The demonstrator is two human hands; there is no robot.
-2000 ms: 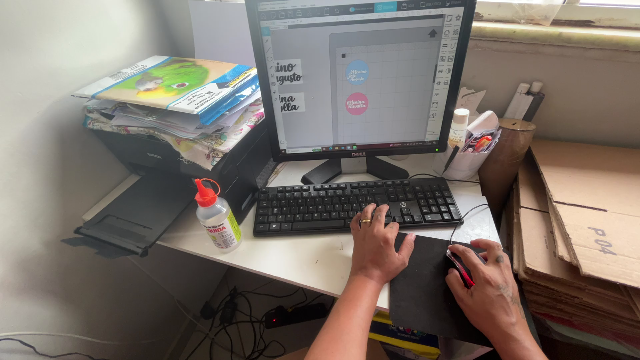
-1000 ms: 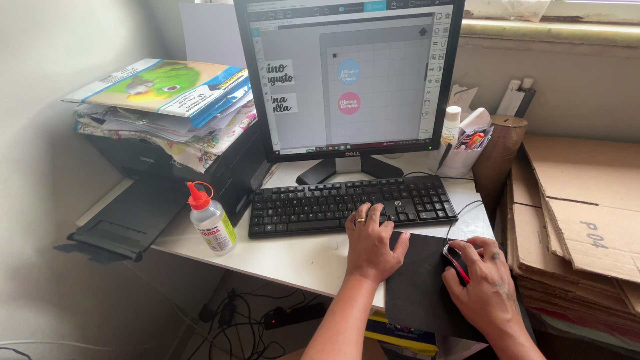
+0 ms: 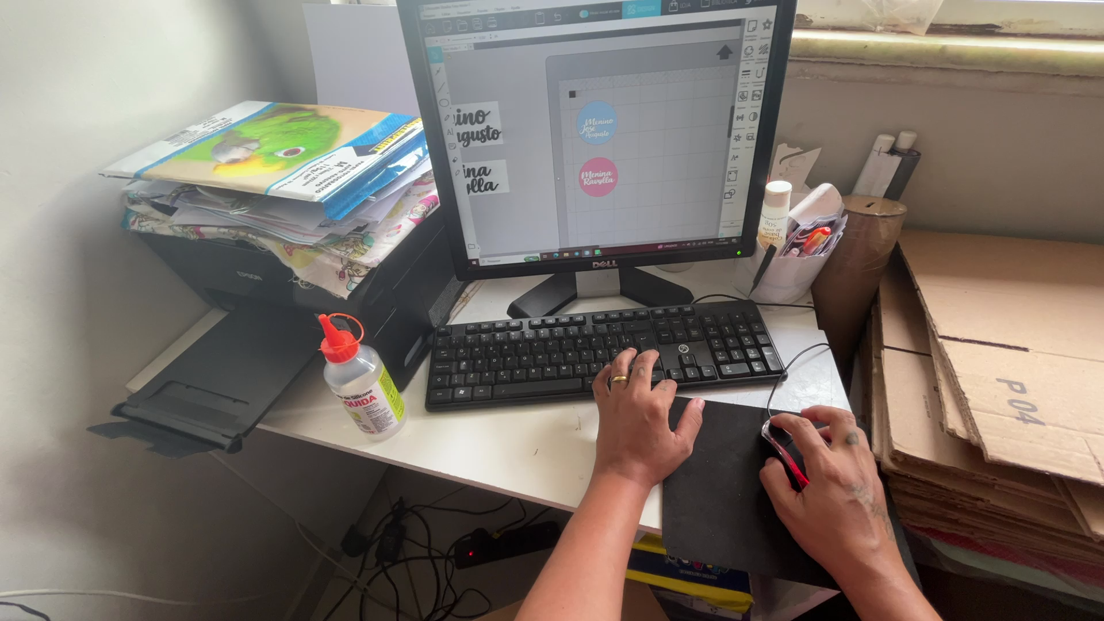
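Note:
My left hand rests with its fingertips on the right part of a black computer keyboard, its fingers apart and a gold ring on one of them. My right hand is closed over a black and red computer mouse, which lies on a black mouse pad. Behind the keyboard stands a Dell monitor; its screen shows a design program with a blue circle and a pink circle, both bearing lettering.
A silicone glue bottle with a red cap stands left of the keyboard. Farther left, papers and packs lie on a black Epson printer. A white holder with pens stands right of the monitor, beside stacked cardboard. Cables hang below the desk.

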